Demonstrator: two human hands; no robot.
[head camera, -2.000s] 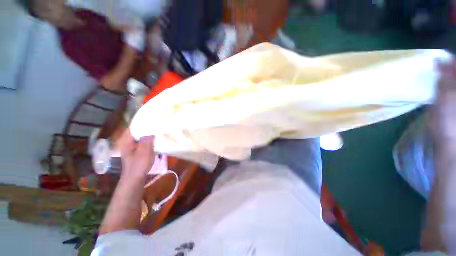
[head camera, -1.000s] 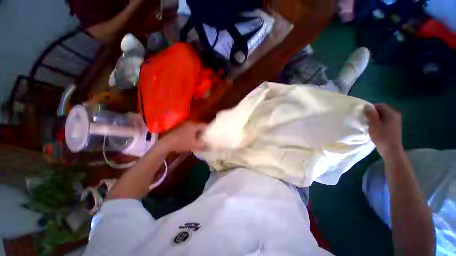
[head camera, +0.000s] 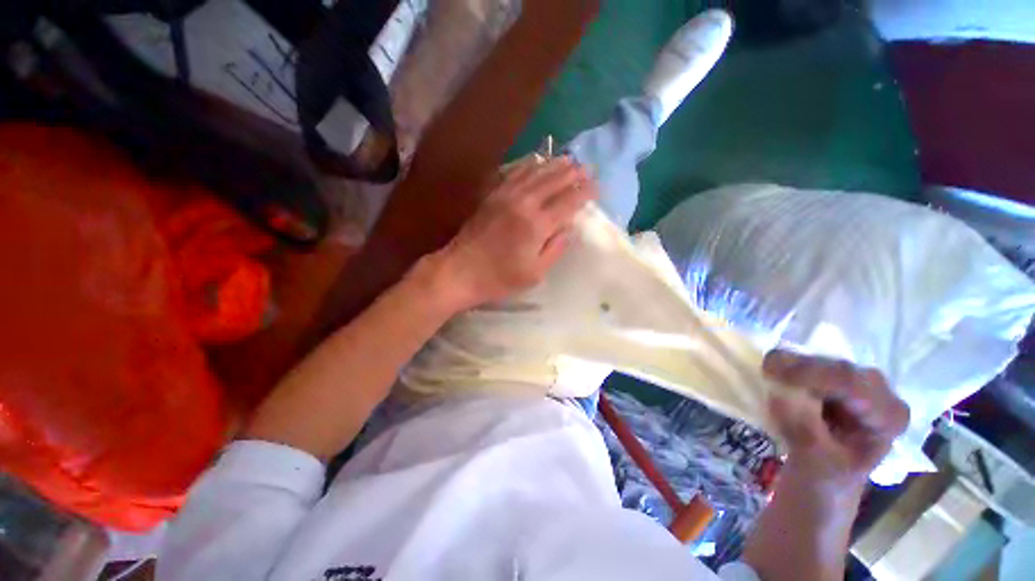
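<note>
The cream garment (head camera: 613, 306) lies over my lap and is pulled taut to the right. My left hand (head camera: 516, 233) lies on its upper left part, fingers bent over the cloth. My right hand (head camera: 834, 414) is closed on the gathered right end and holds it out beside the white sack. A small dark spot shows on the cloth between my hands.
An orange-red bag (head camera: 102, 329) and a black backpack (head camera: 352, 85) lie on the reddish wooden table (head camera: 454, 136) at left. A big white woven sack (head camera: 840, 261) stands at right on the green floor (head camera: 783, 114). A cardboard box (head camera: 925, 533) is at lower right.
The view has turned to the right and closer. The garment has gone from spread between both hands to lying on my lap, its right end bunched in my right hand. The kettle has left view.
</note>
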